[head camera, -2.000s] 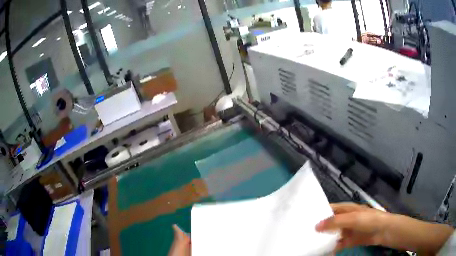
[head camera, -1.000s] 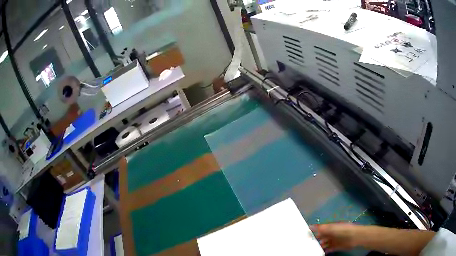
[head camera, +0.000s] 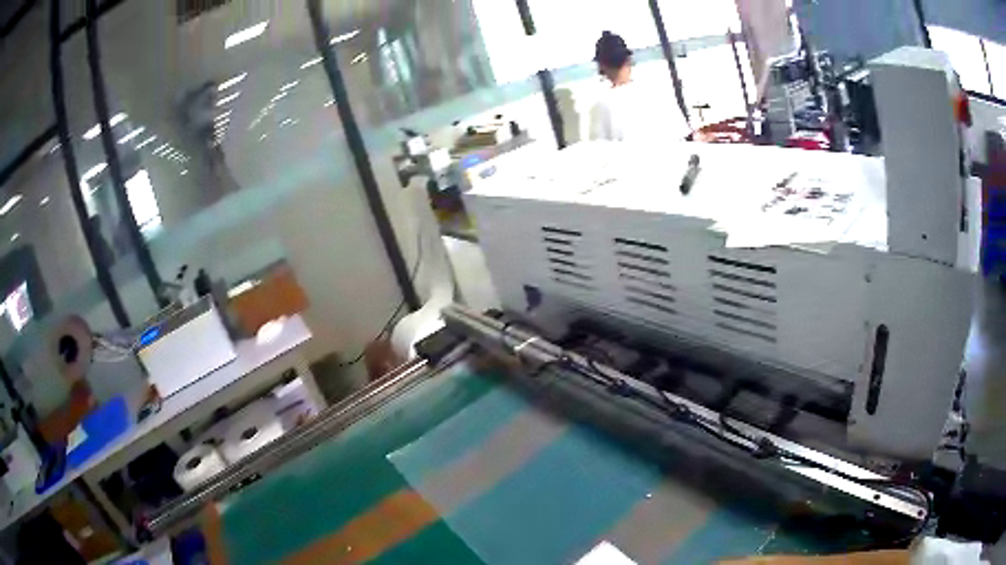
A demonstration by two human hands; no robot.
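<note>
A small white corner of the sheet or stack [head camera: 606,555] shows at the bottom edge of the picture; the rest is cut off. Below and around it lies the green machine bed with brown stripes [head camera: 298,491], with a clear sheet [head camera: 530,475] on top. At the bottom right edge a thin strip of my right forearm and a pale sleeve show, but the hand itself is cut off. My left hand is out of the picture.
A large white-grey vented machine housing [head camera: 662,276] stands behind the bed, with papers and a dark object on top. A metal rail with cables [head camera: 684,414] runs along the bed. A person [head camera: 618,105] stands beyond. At left is a bench [head camera: 182,408] with a white box.
The view has lifted and turned right. The white sheet or stack and my right hand have dropped almost out of the picture. My left hand, visible two seconds ago, is gone from view.
</note>
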